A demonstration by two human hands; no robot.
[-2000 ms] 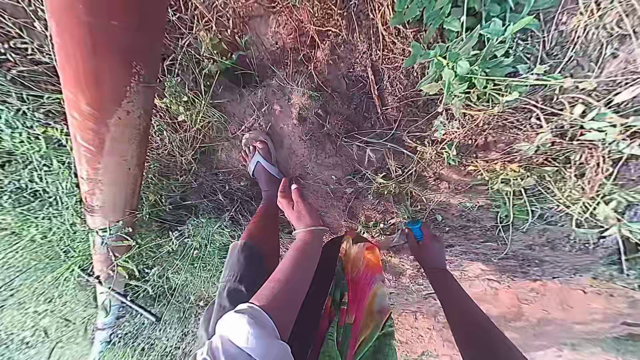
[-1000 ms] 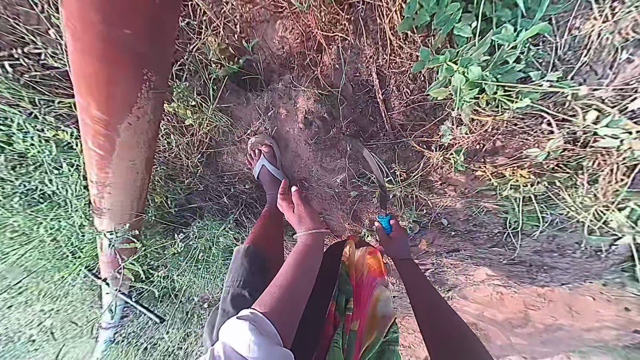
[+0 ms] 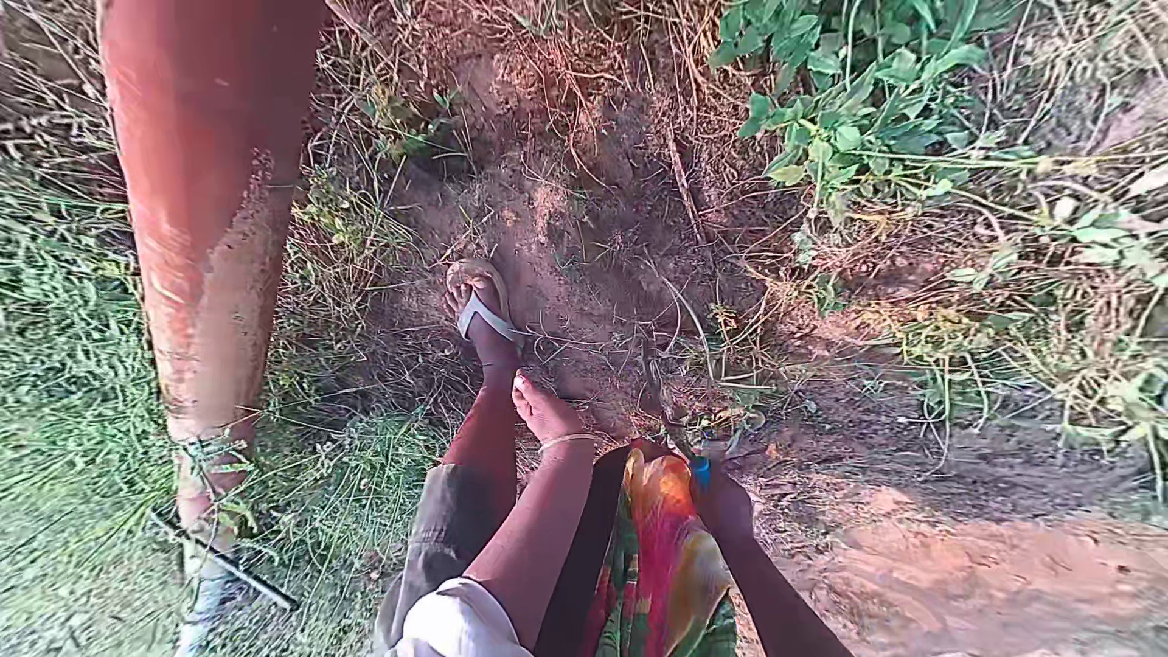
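My left hand is empty, its fingers extended, and a thin bangle circles the wrist. It is just below my foot in a light-strapped flip-flop, which stands on the bare soil. Beside the colourful patterned cloth at my lap, my right hand is closed around the blue handle of what looks like a sickle. Its thin curved blade appears to point up and left over the soil; it is blurred, and its tip cannot be made out.
A thick reddish post rises at the left, with a dark stick across its lower end. Green grass surrounds it. Leafy plants grow at the upper right, above dry vines. Reddish bare earth lies at the lower right.
My right hand, holding the blue-handled tool, has moved left and down to beside the patterned cloth. The blade swung into clearer view one second ago. My left hand has hardly moved.
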